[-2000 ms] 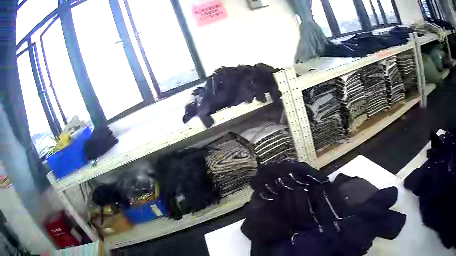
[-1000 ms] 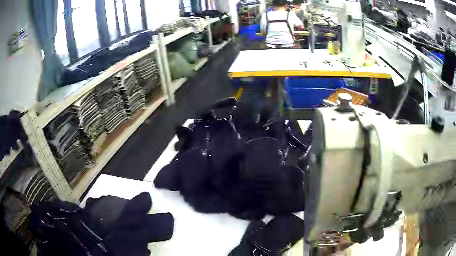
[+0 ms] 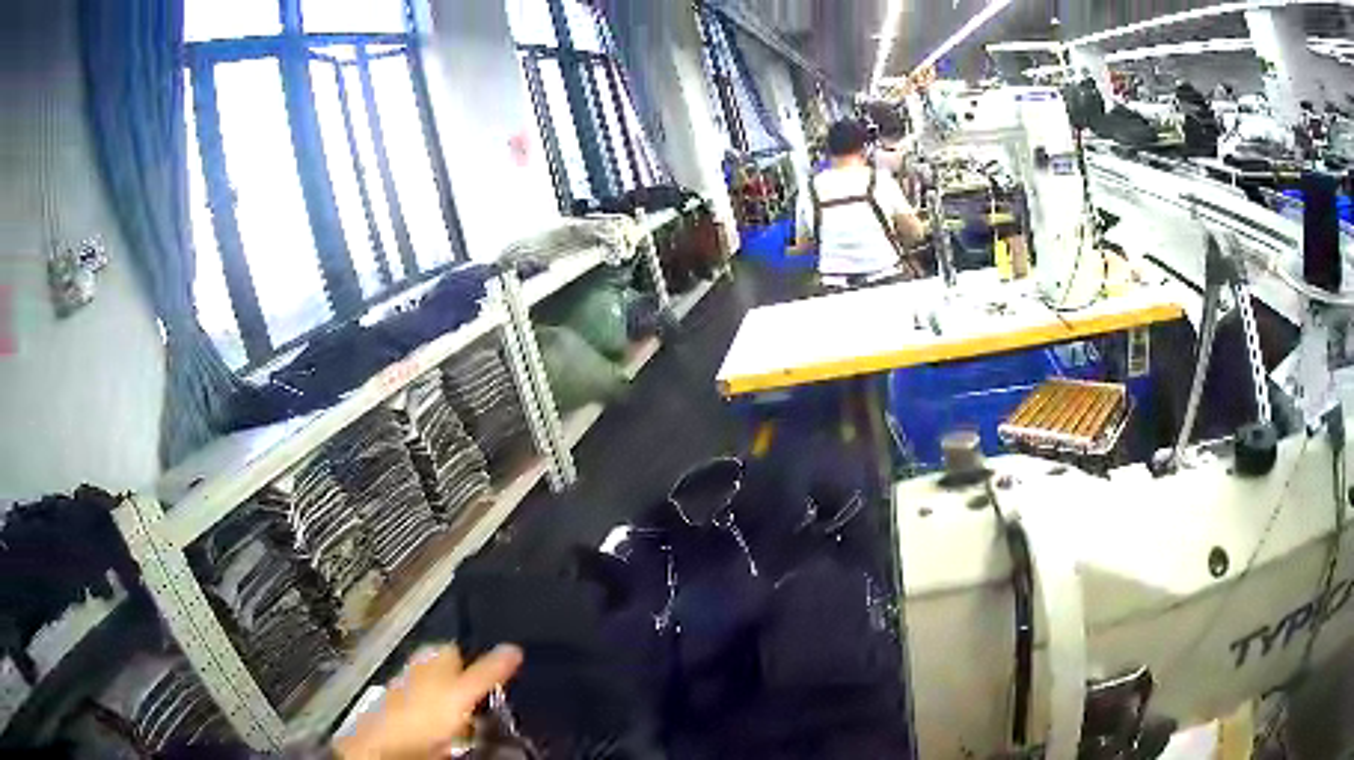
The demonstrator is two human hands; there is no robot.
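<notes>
My left hand (image 3: 431, 707) is blurred at the bottom left, cut off by the lower edge. It is at the near left side of a large heap of dark garment pieces (image 3: 713, 624) with pale thread lines. Dark cloth lies right beside its fingertips; whether the fingers grip it cannot be told. My right hand is not in view. The cream sewing machine head (image 3: 980, 609) stands to the right of the heap; its needle area is cut off below.
A shelf (image 3: 520, 379) with stacked striped cloth runs along the windows on the left. Ahead is a white table with a yellow edge (image 3: 950, 351), with blue bins (image 3: 950, 408) and a slatted tan item (image 3: 1066, 414) near it. A person (image 3: 857, 215) is beyond it.
The view has swung from the windows and shelf to the machine, then tilted up. My left hand has come into view at the bottom left.
</notes>
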